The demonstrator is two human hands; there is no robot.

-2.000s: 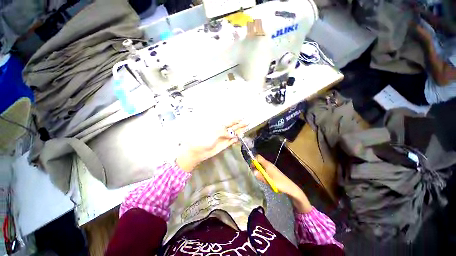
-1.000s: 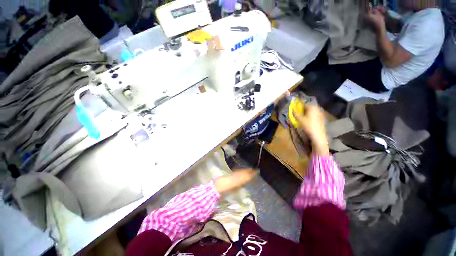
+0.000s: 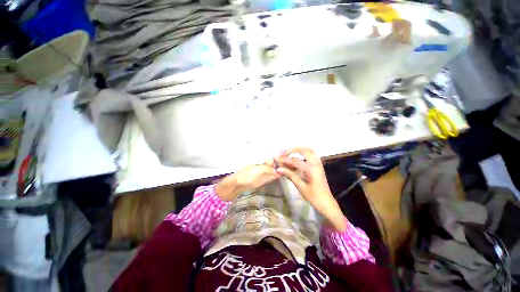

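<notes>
My left hand [image 3: 254,175] and my right hand [image 3: 305,175] meet at the fingertips over the front edge of the white machine table [image 3: 353,128]. A tiny dark or metallic piece, possibly a bobbin case [image 3: 277,165], is pinched between the fingertips; the fingers cover most of it. The white sewing machine [image 3: 365,51] stands behind my hands, blurred and washed by glare. Grey-beige cloth [image 3: 177,128] lies on the table to the left of the needle area. Yellow-handled scissors [image 3: 442,123] lie at the table's right end.
A folded grey-beige pile [image 3: 154,28] is behind the table at the left. Loose grey-brown cloth [image 3: 439,211] hangs at the lower right. A black-metal mechanism [image 3: 388,114] sits left of the scissors. A white board [image 3: 77,140] is at the left.
The scissors, in my right hand two seconds ago, now lie on the table. My right hand has come back from the table's right end to meet my left. The view has shifted.
</notes>
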